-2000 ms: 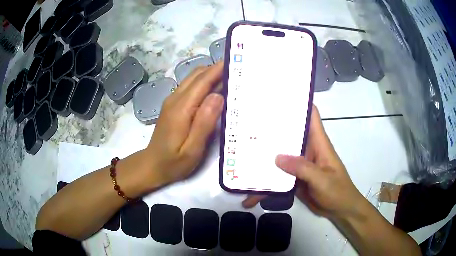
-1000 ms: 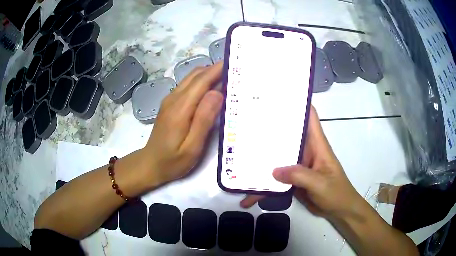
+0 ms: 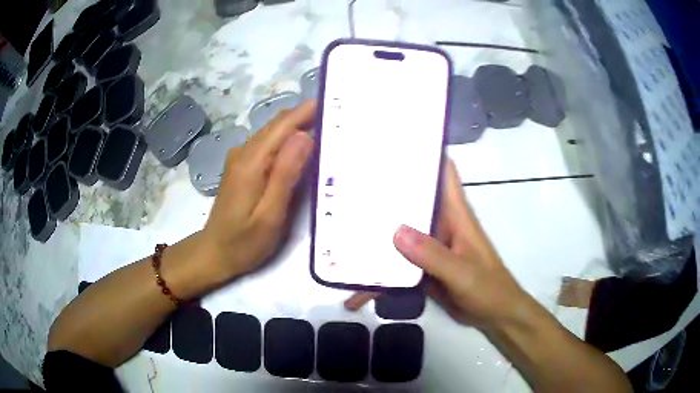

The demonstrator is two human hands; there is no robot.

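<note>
A smartphone (image 3: 380, 169) with a bright white screen and dark purple case stands upright in the middle of the view. My right hand (image 3: 468, 261) holds it from the lower right, with the thumb over the lower screen and a fingertip showing below its bottom edge. My left hand (image 3: 257, 192) is at its left edge, fingers partly hidden behind it; a beaded bracelet is on the wrist. Below, a row of black pads (image 3: 289, 348) lies on a white backing sheet (image 3: 468, 361). One more black pad (image 3: 400, 305) is partly covered by the phone.
Padded housings (image 3: 86, 106) are grouped at the left. Bare grey housings (image 3: 500, 96) lie beyond my hands, partly hidden by the phone. Crinkled plastic film (image 3: 614, 192) and printed sheets (image 3: 648, 100) are at the right. A dark cloth (image 3: 633, 315) and a brown piece (image 3: 576, 292) lie lower right.
The phone, both hands and the table objects all appear shifted left in the view. The text on the screen has changed and my right thumb has moved up the screen. The grip is the same.
</note>
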